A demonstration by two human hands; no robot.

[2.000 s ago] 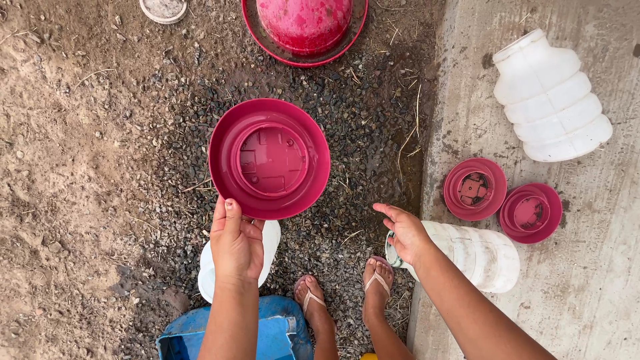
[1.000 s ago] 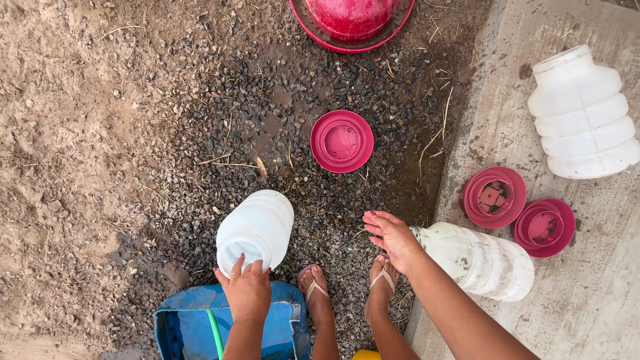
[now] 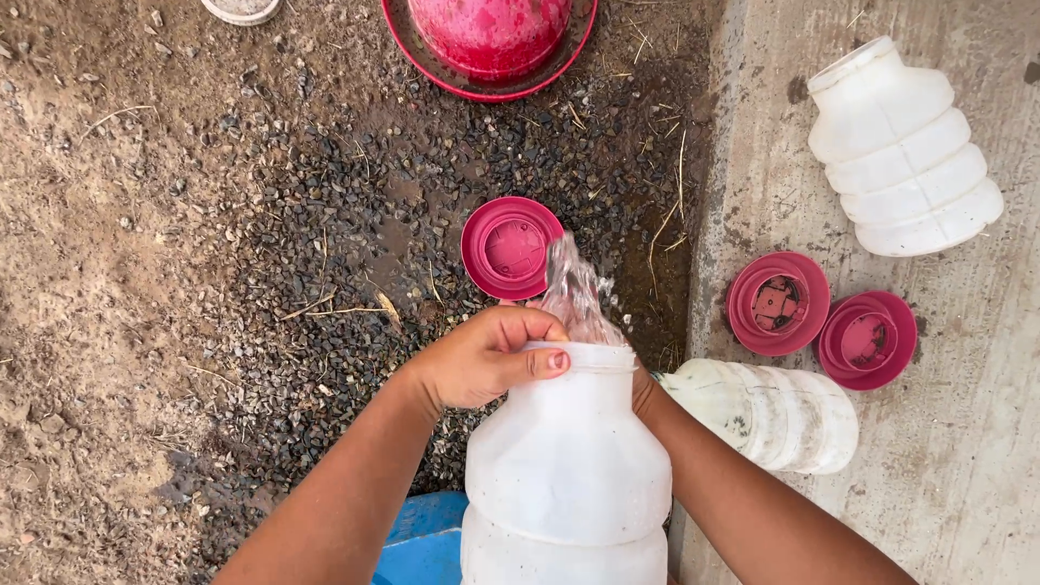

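Observation:
My left hand [image 3: 496,355] grips the rim of a white ribbed plastic drinker jar [image 3: 569,463], tilted with its mouth away from me. Clear water [image 3: 577,296] spills from the mouth. My right hand [image 3: 642,386] is mostly hidden behind the jar's neck, so its hold cannot be made out. Just beyond the spilling water, a round pink plastic drinker base [image 3: 513,248] lies on the wet gravel.
On the concrete slab at right lie a clean white jar [image 3: 906,150], a dirty white jar [image 3: 772,414] and two pink bases [image 3: 777,303], [image 3: 867,340] with grime inside. A red dome-shaped drinker [image 3: 491,41] stands at the top; a blue container [image 3: 422,540] is below.
Two seconds ago my left hand held the pink base; a second ago it lay on the gravel and that hand was at the jar. The jar is now raised, spilling water, with my right hand behind its neck.

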